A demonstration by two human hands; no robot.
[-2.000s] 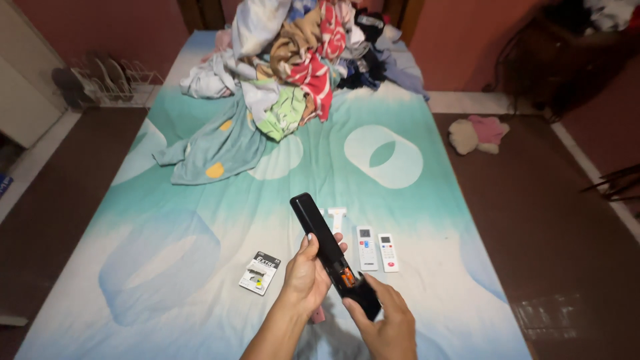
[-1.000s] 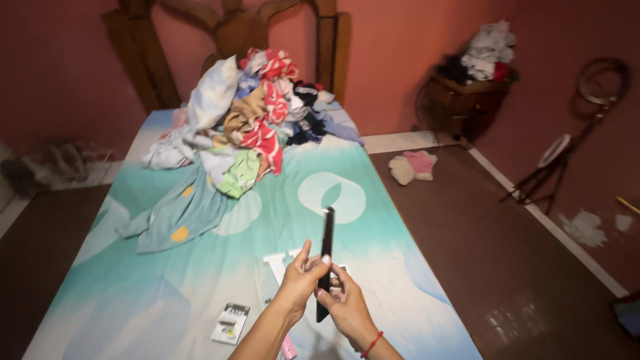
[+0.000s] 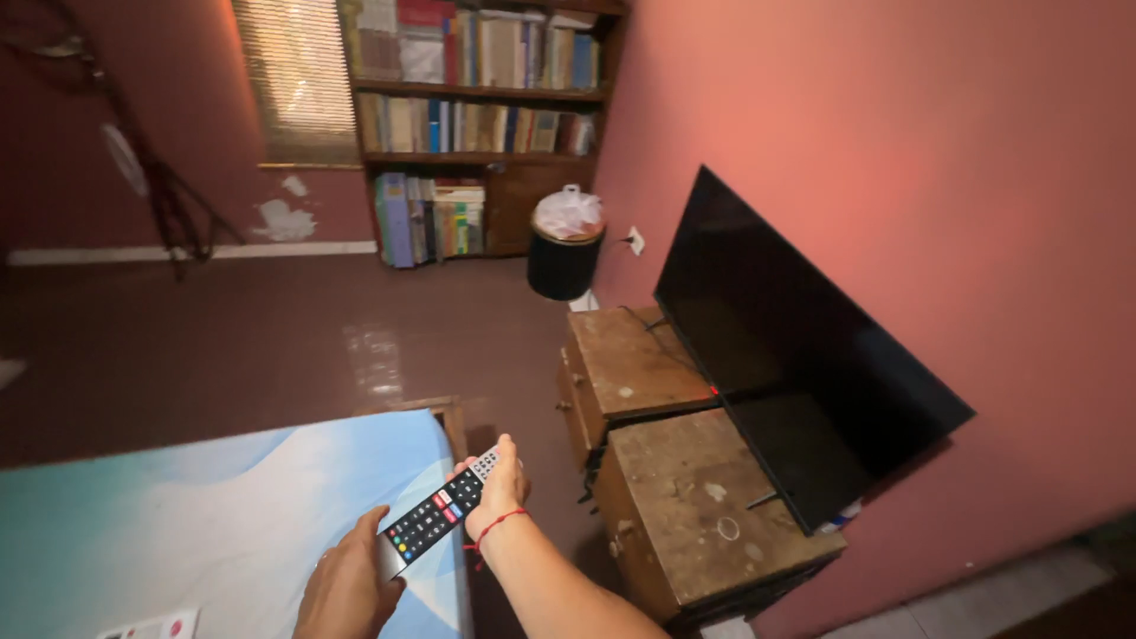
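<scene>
A long black TV remote control [image 3: 435, 515] with a silver-grey end lies between my two hands, its buttons facing up. My left hand [image 3: 348, 572] grips its lower end, thumb along one side. Around the far end, my right hand [image 3: 501, 488] is closed, with a red cord bracelet [image 3: 495, 525] on the wrist. Beyond the hands, a flat-screen television [image 3: 799, 355] with a dark screen and a small red light stands on two wooden cabinets [image 3: 710, 506]. Part of a white remote control [image 3: 164, 625] shows on the bed at the bottom left.
The bed [image 3: 222, 497] has a blue and white sheet. A wooden bookshelf [image 3: 479, 160] full of books stands at the back, with a black bin [image 3: 564, 262] beside it holding a plastic bag. A dark stand [image 3: 169, 195] is at the left, and a wall socket [image 3: 635, 240] near the television.
The view has swung far right, from the bed to the television. The black remote control, its battery bay showing two seconds ago, now has its button side up in both hands.
</scene>
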